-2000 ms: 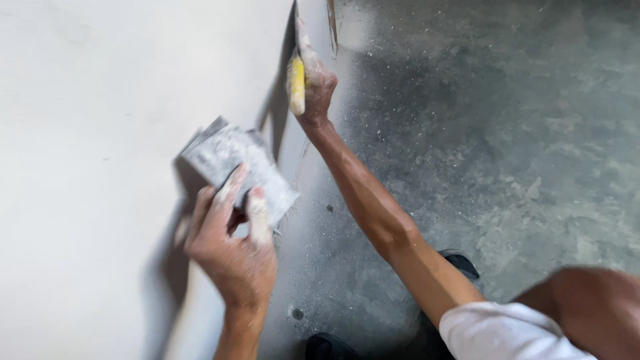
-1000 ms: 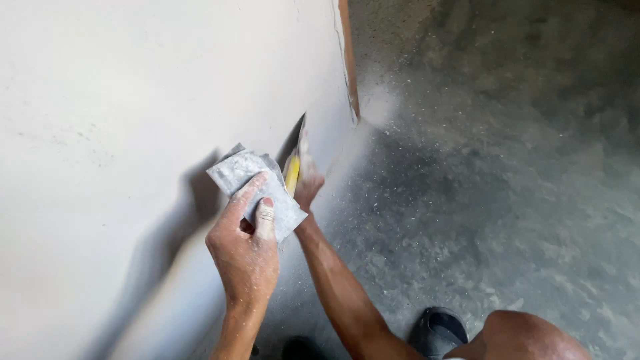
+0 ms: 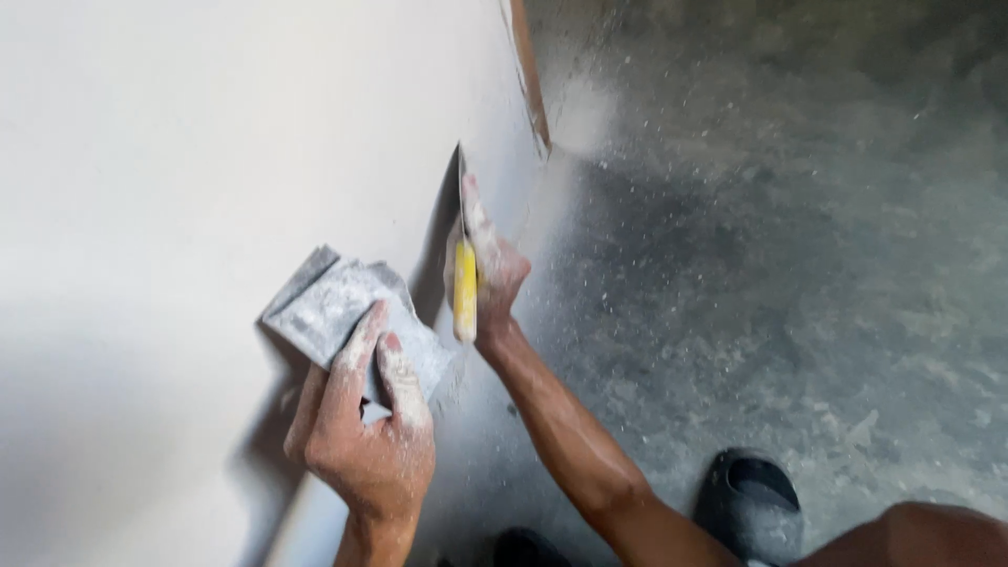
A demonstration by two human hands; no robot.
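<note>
My left hand [image 3: 378,425], dusted white, grips a stack of worn grey sandpaper sheets [image 3: 323,303], thumb and forefinger lying on top. Just right of it, my right hand [image 3: 492,272] holds a putty knife by its yellow handle [image 3: 465,291]. The thin blade [image 3: 461,189] is seen nearly edge-on, pointing up the view against the white wall [image 3: 197,157], with a finger stretched along it. White powder coats the fingers of both hands. The far side of the blade is hidden.
A brown edge strip [image 3: 529,71] runs along the wall's end at the top. Beyond it lies a grey concrete floor [image 3: 748,276] speckled with white dust. A dark shoe [image 3: 748,504] stands at the lower right, and part of another dark shoe [image 3: 528,547] shows at the bottom.
The right hand with the putty knife was farther up the view two seconds ago, then came down close beside the sandpaper. The left hand keeps its hold. The view has shifted.
</note>
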